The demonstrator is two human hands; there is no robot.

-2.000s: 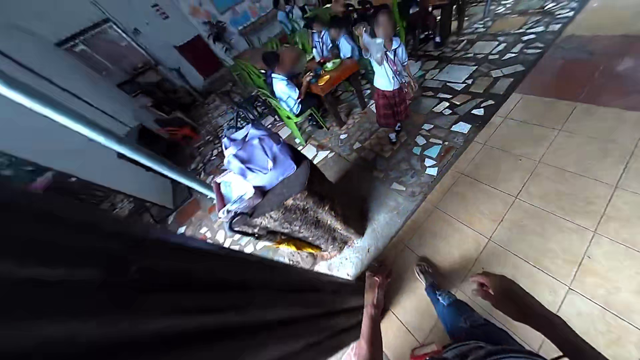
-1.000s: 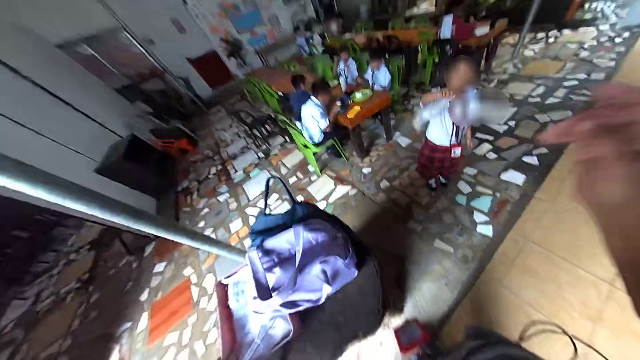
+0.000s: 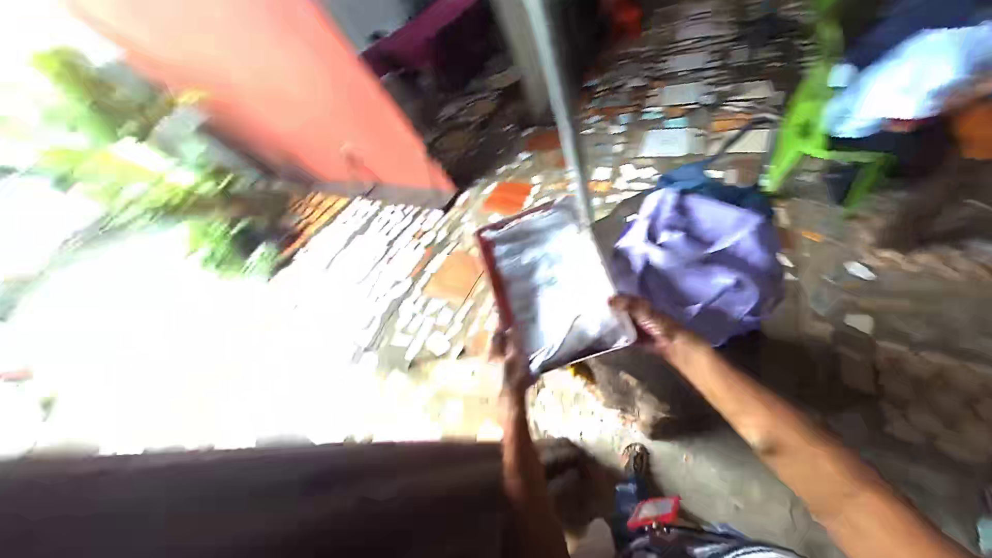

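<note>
My left hand (image 3: 511, 358) grips the lower left edge of a flat rectangular packet (image 3: 554, 287), whitish and shiny with a dark red edge. My right hand (image 3: 645, 319) holds the same packet at its lower right side. Blur hides whether it is a folder or a plastic envelope. Just right of the packet a purple cloth bag (image 3: 701, 260) rests against a dark blue bag (image 3: 717, 182). A red-framed card holder (image 3: 655, 511) hangs near my body, low in the view.
A metal pole (image 3: 562, 116) rises beyond the packet. A green plastic chair (image 3: 806, 124) with a seated person (image 3: 907, 85) is at the upper right. An orange-red wall (image 3: 287, 93) stands upper left; a dark surface (image 3: 248, 500) fills the lower left. Broken-tile paving (image 3: 674, 143) lies beyond.
The view has swung strongly to the left. Both hands are now on the packet, which lay by the purple bag a second ago; my raised hand was apart from it then.
</note>
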